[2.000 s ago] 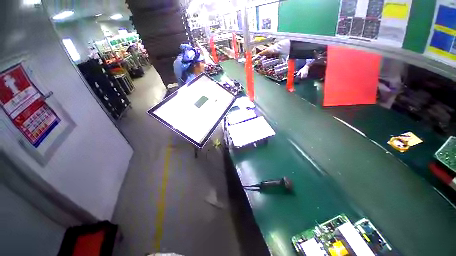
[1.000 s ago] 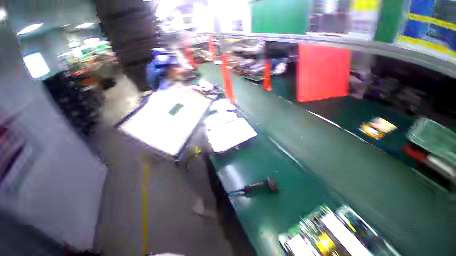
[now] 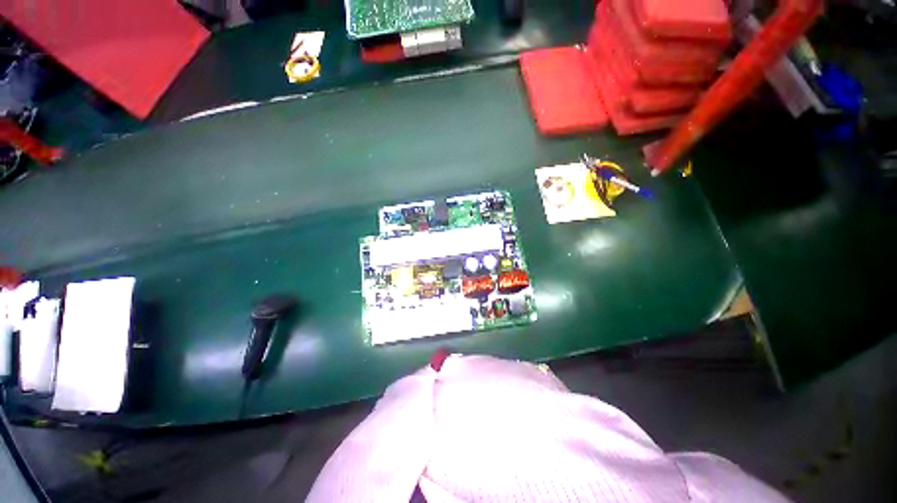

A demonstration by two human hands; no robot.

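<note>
A populated green circuit board (image 3: 448, 267) lies flat on the green bench in front of my pink smock. It has two white heatsink bars, red-brown coils and yellow parts. A black handheld tool (image 3: 263, 339) lies alone to its left, its thin cord running to the bench edge. To the right, a yellow and blue item (image 3: 612, 184) lies by a pale card (image 3: 570, 195). Neither of my hands shows; only the pink smock is in view at the bottom.
Red foam pads (image 3: 657, 59) are stacked at the back right. A second green board (image 3: 408, 14) sits raised on red and white items at the far side. A yellow ring (image 3: 302, 67) lies on pale card. White papers or trays (image 3: 93, 344) lie left. A red sheet (image 3: 113, 44) stands upper left.
The view has swung right and down onto the bench. The circuit board is now central, and the red pads and pink smock have come into view. The aisle and most of the framed panel have left it.
</note>
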